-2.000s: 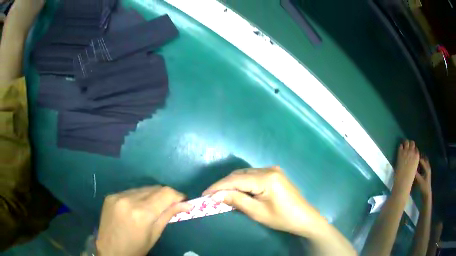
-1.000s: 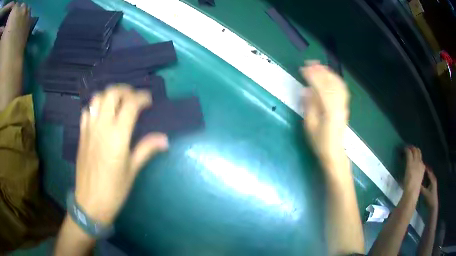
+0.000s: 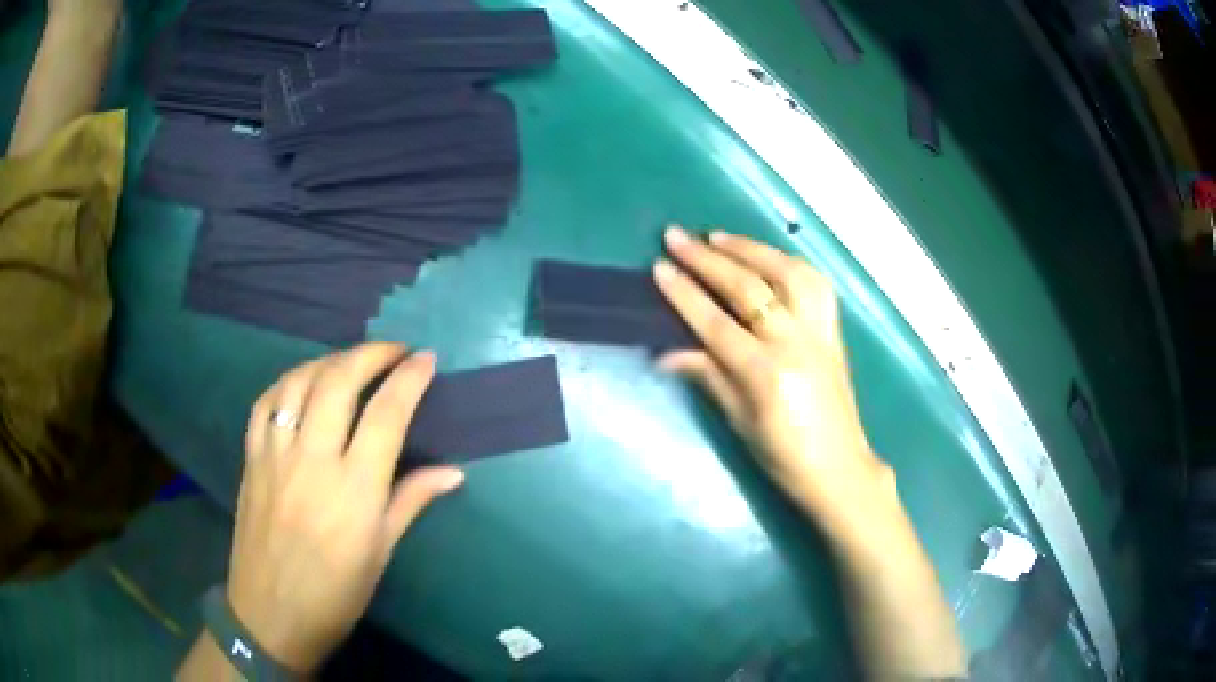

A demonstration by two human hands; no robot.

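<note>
My left hand (image 3: 327, 473), with a ring and a wristband, holds a dark flat blank (image 3: 491, 408) by its left end between thumb and fingers, low over the green worktop. My right hand (image 3: 767, 346), also with a ring, has its fingertips on the right end of a second dark blank (image 3: 598, 304), which lies just above and right of the first. My fingers hide that end. A pile of dark blanks (image 3: 400, 160) with stepped, jagged edges lies at the upper left.
A white rail (image 3: 920, 296) curves between the worktop (image 3: 627, 573) and the green belt (image 3: 980, 227). Narrow dark folded pieces (image 3: 923, 115) lie on the belt. White scraps (image 3: 519, 644) and a white tab (image 3: 1008, 554) lie on the worktop. Another person's arm and mustard sleeve (image 3: 60, 333) are at left.
My right hand has come back from over the rail onto a blank. My left hand has moved away from the pile with a blank. The other person's hands at right are gone from view.
</note>
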